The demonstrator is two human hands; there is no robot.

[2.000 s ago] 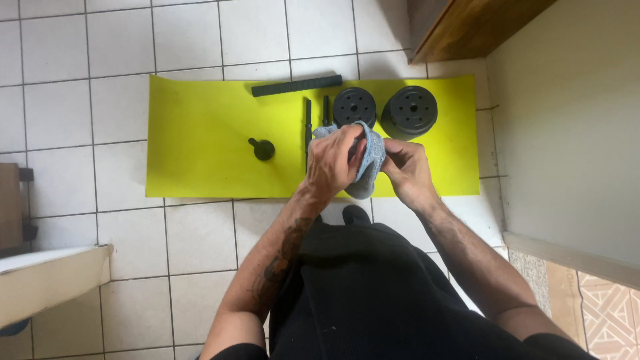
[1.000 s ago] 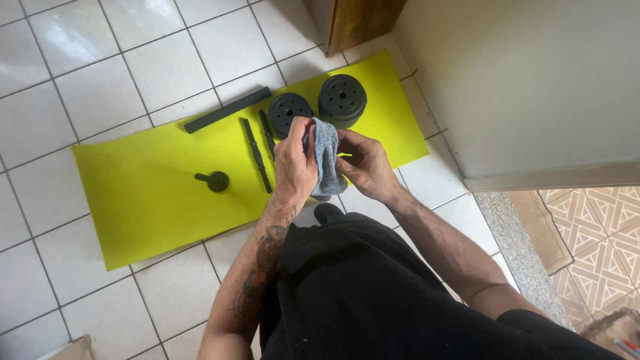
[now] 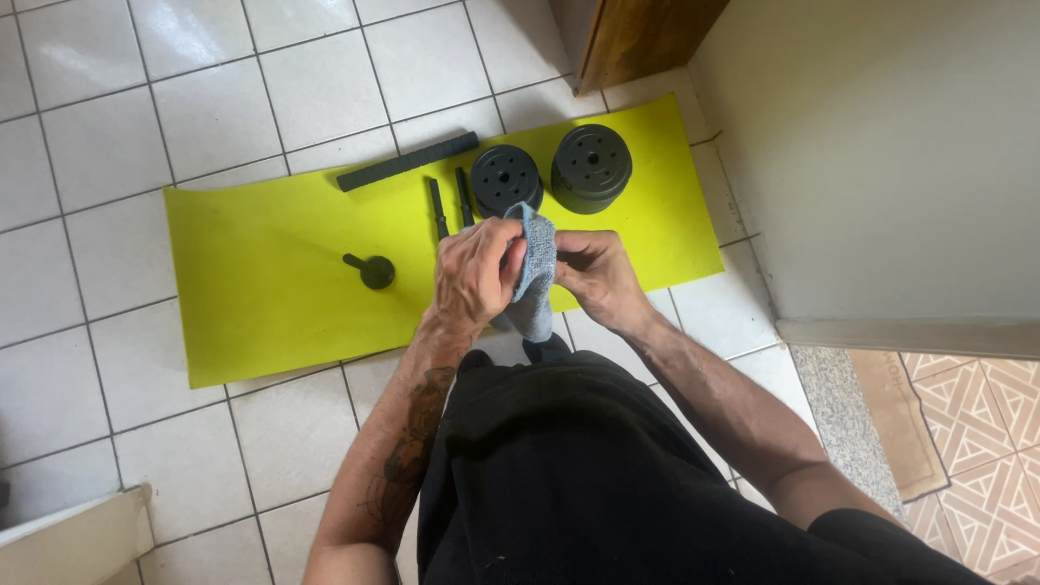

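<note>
A blue-grey cloth (image 3: 536, 264) hangs between my hands, over the near edge of a yellow-green mat (image 3: 284, 325). My left hand (image 3: 479, 264) has its fingers closed on the cloth's left side. My right hand (image 3: 597, 272) pinches the cloth's right side with its fingertips. Just beyond the hands stand a stack of black weight plates (image 3: 505, 175) and a larger stack of plates (image 3: 591, 162). Left of them lie two dark dumbbell bars, one (image 3: 437, 207) beside the other (image 3: 463, 195), their near ends hidden by my left hand.
A ridged black bar (image 3: 409, 161) lies along the mat's far edge. A black round-based object with a short handle (image 3: 375, 272) is on the mat's left half. Wooden furniture (image 3: 650, 41) stands beyond, a pale wall (image 3: 877, 162) rises at right, and a doormat (image 3: 898, 422) lies lower right.
The view has turned and shifted since the earlier frames. Both hands keep hold of the cloth, which has changed shape between them.
</note>
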